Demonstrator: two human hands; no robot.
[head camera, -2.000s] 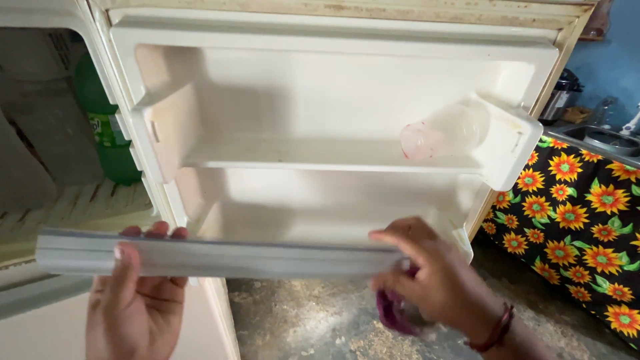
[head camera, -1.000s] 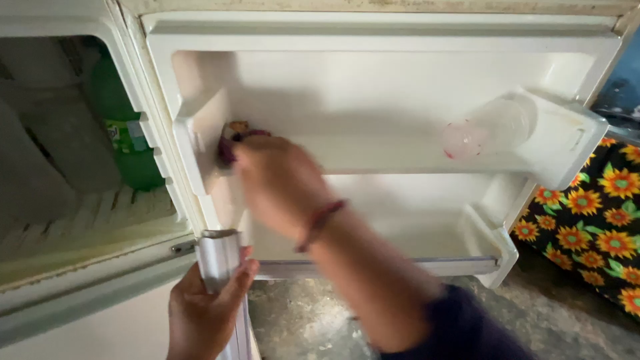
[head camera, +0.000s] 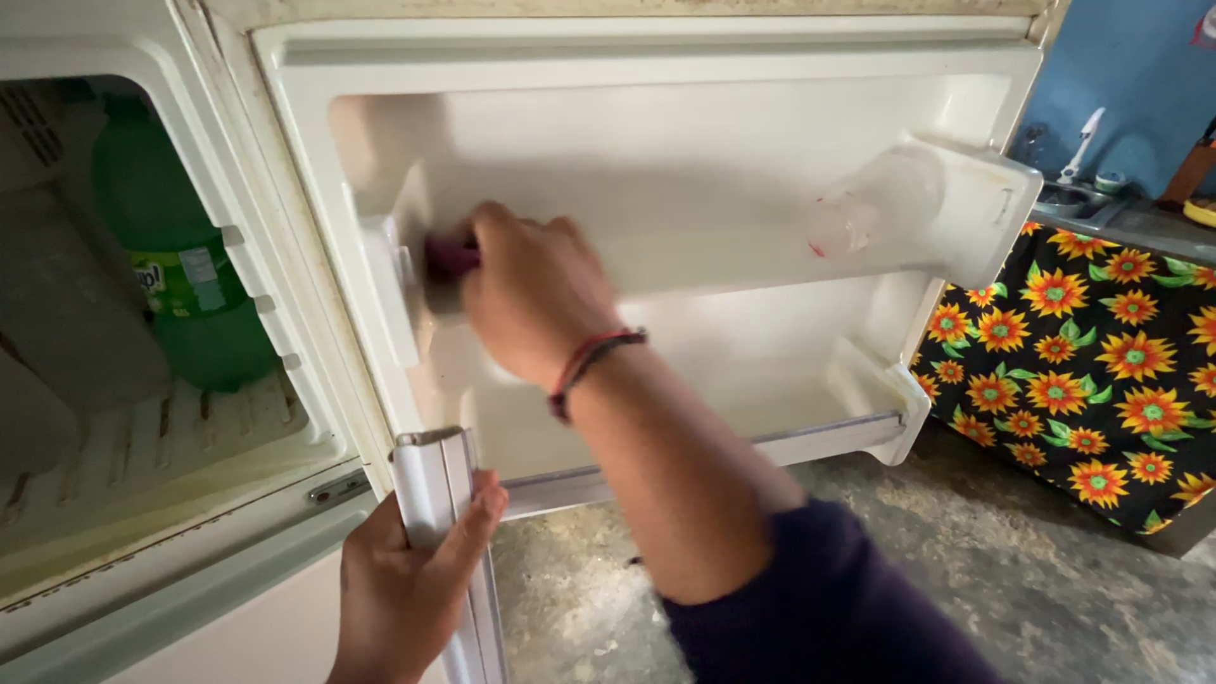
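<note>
My right hand (head camera: 541, 294) grips a dark purple cloth (head camera: 450, 258) against the left end of the upper shelf in the open freezer door (head camera: 665, 123). The hand is blurred, and its fingers hide part of the cloth. Below and left, my left hand (head camera: 418, 570) holds a long grey-white plastic shelf rail (head camera: 432, 484) near its top end, pointing up and down beside the door's lower corner. A clear plastic cup (head camera: 879, 209) lies on its side at the right of the upper shelf. The lower door shelf (head camera: 836, 442) has its front rail on.
At left is the open freezer compartment with a green soda bottle (head camera: 180, 247) standing on its ribbed floor (head camera: 123, 456). To the right, a counter with a sink (head camera: 1073, 201) has a sunflower-print curtain (head camera: 1083, 370) under it. A stained concrete floor (head camera: 589, 589) lies below.
The rail, level across both hands two seconds ago, now stands upright in my left hand alone. My right hand has moved with the cloth from the rail to the upper shelf's left end.
</note>
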